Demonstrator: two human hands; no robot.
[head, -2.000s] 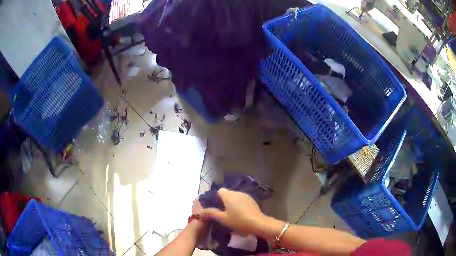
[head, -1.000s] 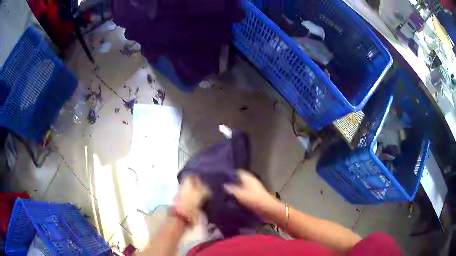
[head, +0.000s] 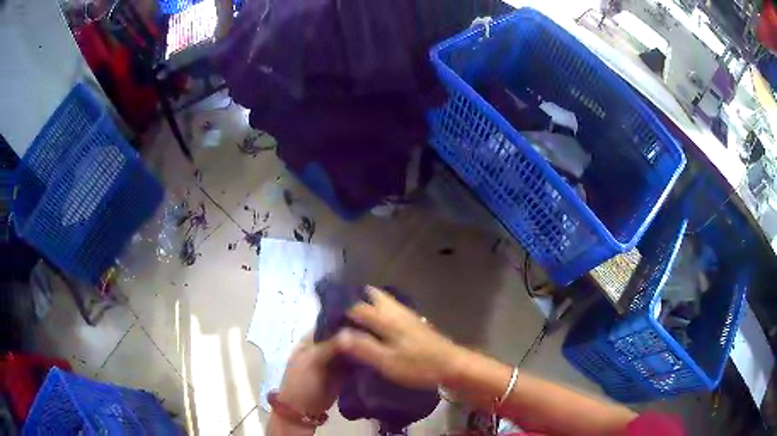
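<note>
A dark purple garment piece [head: 388, 398] is bunched up low in front of me, between my two hands. My left hand [head: 313, 375] grips it from the left side and is partly hidden behind the cloth and my other hand. My right hand [head: 396, 341] lies over the top of the cloth with its fingers on it, close against my left hand. The fingers are slightly blurred.
A heap of dark purple cloth [head: 341, 94] hangs ahead. A large blue crate [head: 520, 183] holds dark and light pieces. A supplies crate [head: 647, 358] stands lower right, other blue crates [head: 85, 192] at left. A white sheet [head: 285, 298] and scraps lie on the floor.
The cloth was spread more open between my parted hands a second ago. Now it is bunched and my hands are together on it. The view has shifted, so the crates sit lower in the picture.
</note>
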